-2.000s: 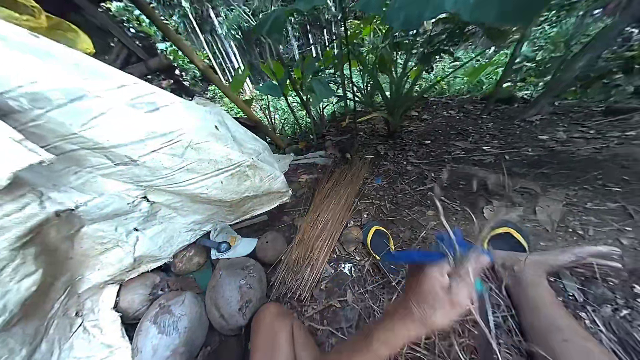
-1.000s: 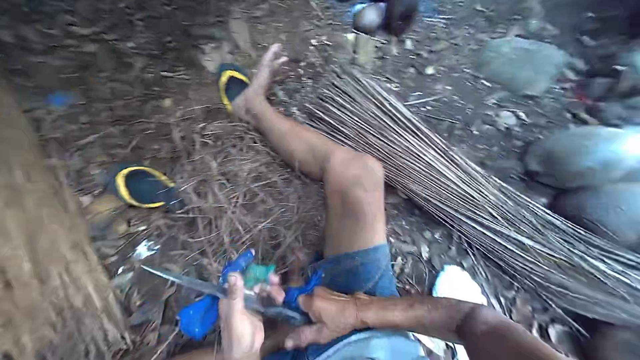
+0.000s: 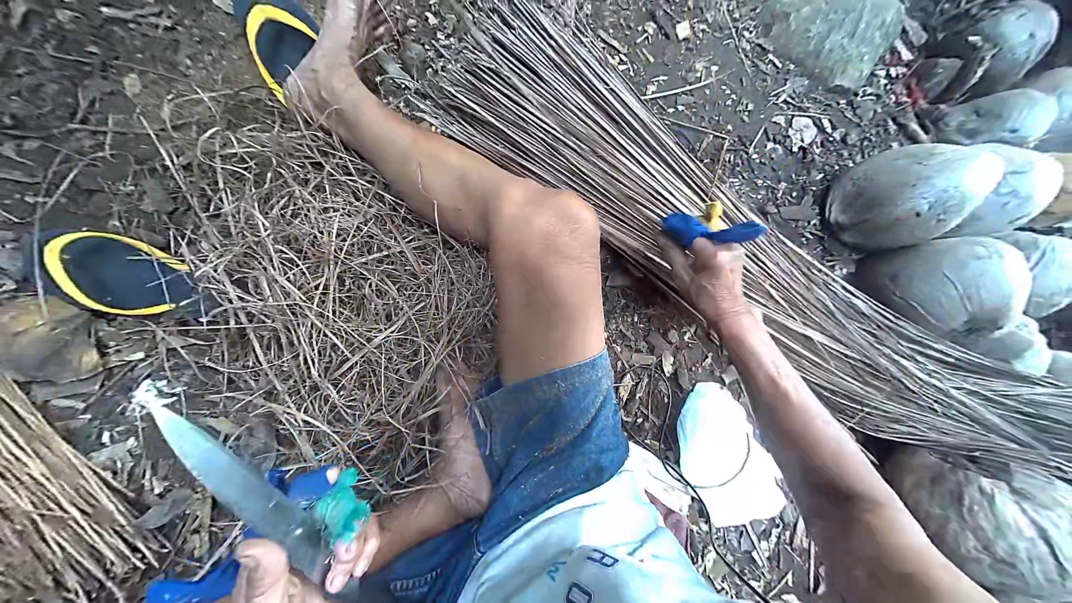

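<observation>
My left hand (image 3: 293,569) grips a knife (image 3: 239,481) near its handle end, the blade pointing up and left. Blue cloth and a green wrapping (image 3: 342,505) are around its fingers. My right hand (image 3: 712,276) reaches out to the right, its fingertips down at a long bundle of thin dry sticks (image 3: 578,126). Blue cloth (image 3: 720,231) and a yellow piece cover some of its fingers, so whether it holds a stick is hidden. A heap of thin curled shavings (image 3: 327,285) lies left of my bent leg.
Several coconuts (image 3: 913,197) are piled at the right, beside a rock (image 3: 837,38). Two black and yellow slippers (image 3: 113,272) lie at the left and top left. A second stick bundle (image 3: 59,477) stands at the lower left. A white cap (image 3: 724,452) lies near my right forearm.
My right hand has moved away from my left hand and the knife, out to the stick bundle. The left hand still holds the knife. The view has swung greatly since the first frame.
</observation>
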